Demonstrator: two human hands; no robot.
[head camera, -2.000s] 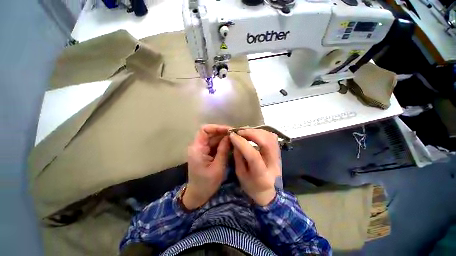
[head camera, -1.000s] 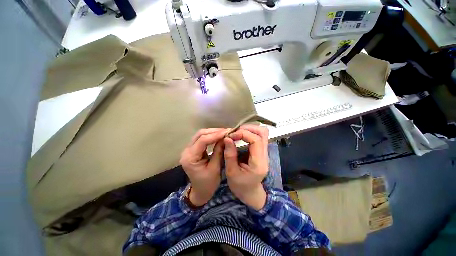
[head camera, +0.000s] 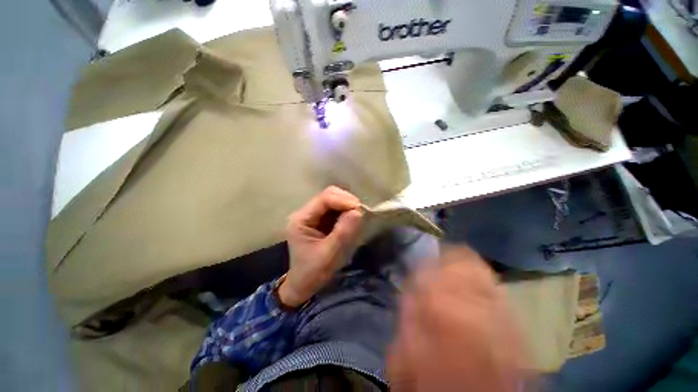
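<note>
A large khaki garment panel (head camera: 207, 176) lies over the machine table and passes under the lit presser foot and needle (head camera: 321, 115). My left hand (head camera: 321, 241) pinches the end of a small khaki piece (head camera: 402, 217) between thumb and fingers, at the table's front edge below the needle. The piece points to the right from the fingertips. My right hand (head camera: 459, 321) is strongly blurred at the lower right of the small piece, apart from it. Whether it holds anything cannot be seen.
The white brother machine head (head camera: 417, 38) stands across the back. A stack of small khaki flaps (head camera: 589, 111) sits at the table's right end. A small dark object (head camera: 441, 124) lies on the bed. Khaki cut pieces (head camera: 543, 314) lie at the lower right. White threads hang below the table.
My right hand has let go of the small khaki piece and moved down and to the right. My left hand still pinches the piece, which now extends further to the right. The camera view has shifted slightly.
</note>
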